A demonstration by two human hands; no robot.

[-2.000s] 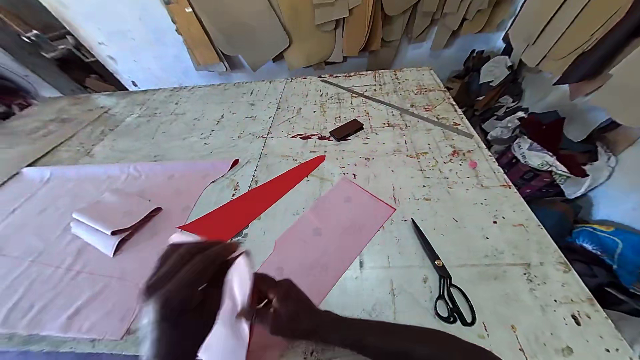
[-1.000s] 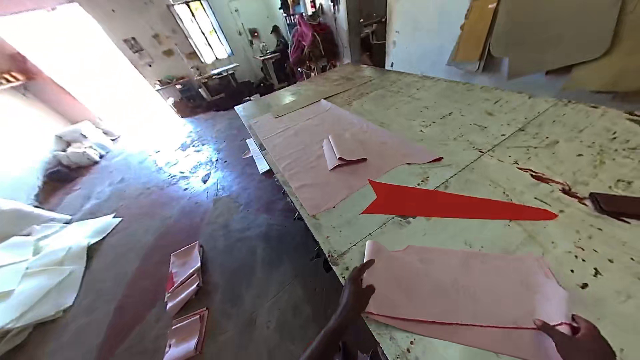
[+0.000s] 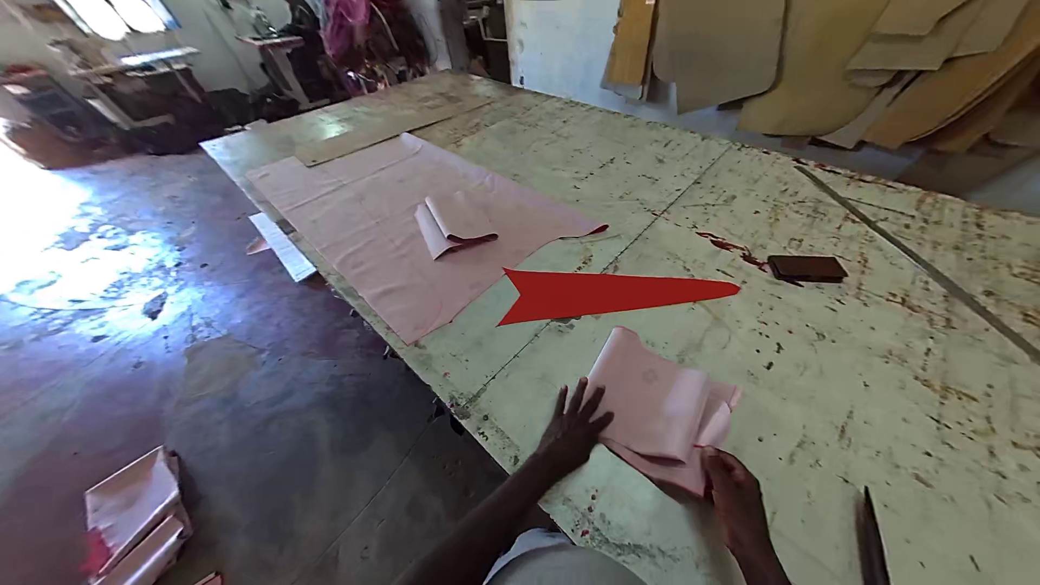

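A pink sheet, perhaps leather or coated fabric (image 3: 650, 398), lies partly folded over itself near the table's front edge. My left hand (image 3: 575, 426) rests with spread fingers on its left edge. At its lower right corner, my right hand (image 3: 735, 487) pinches the edge, where red shows underneath. Beyond them lies a red tapered piece with a notched end (image 3: 609, 296). A large pink sheet (image 3: 349, 219) is spread further left, with a small folded pink piece (image 3: 459, 219) on top. The dark blade of the scissors (image 3: 872, 536) shows at the bottom right.
The worn, stained table (image 3: 877, 390) carries a dark block (image 3: 807, 268) and a long metal strip (image 3: 926, 264) at the right. Pattern pieces (image 3: 715, 49) hang on the wall behind. Folded pink bundles (image 3: 134, 504) are on the floor at lower left, beside the table.
The pink sheet, laid out wide a second ago, is now folded over from the right. My right hand has come closer to my left. The view has swung back to the right.
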